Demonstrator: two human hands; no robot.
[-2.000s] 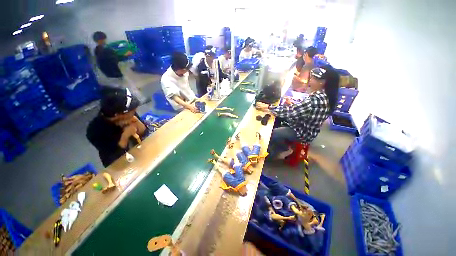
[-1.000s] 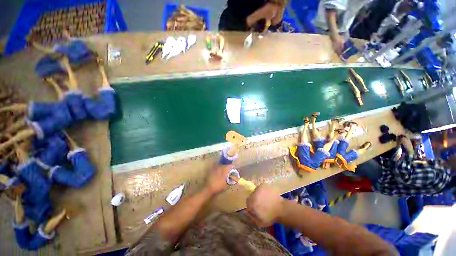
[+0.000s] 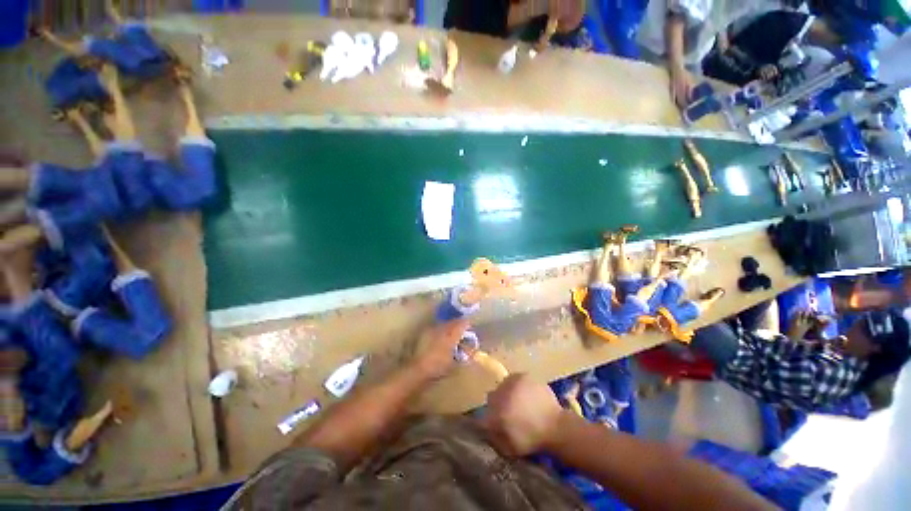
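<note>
My left hand [image 3: 440, 351] is closed around a blue shorts piece [image 3: 457, 303] over the near ledge. A tan foot with a flat sole [image 3: 485, 275] sticks out at its far end, and a pale cuff ring [image 3: 466, 346] faces right. My right hand [image 3: 522, 411] is a fist on one end of a tan lower leg [image 3: 489, 365]. The leg's other end is at the cuff; whether it is inside cannot be told. A white bottle [image 3: 345, 377] and a small printed tube [image 3: 298, 416] lie left of my left forearm.
Joined blue leg pairs [image 3: 130, 190] are piled on the cardboard at left. Shorts with orange edges [image 3: 621, 301] lie right of my hands. A green belt [image 3: 330, 210] runs across, bearing white paper [image 3: 438, 211] and tan legs [image 3: 691, 185]. A person in a checked shirt [image 3: 799, 364] sits at right.
The view has turned down from along the line to the near ledge, bringing both hands into view. Since one second ago, the hands have kept nearly the same pose and grip.
</note>
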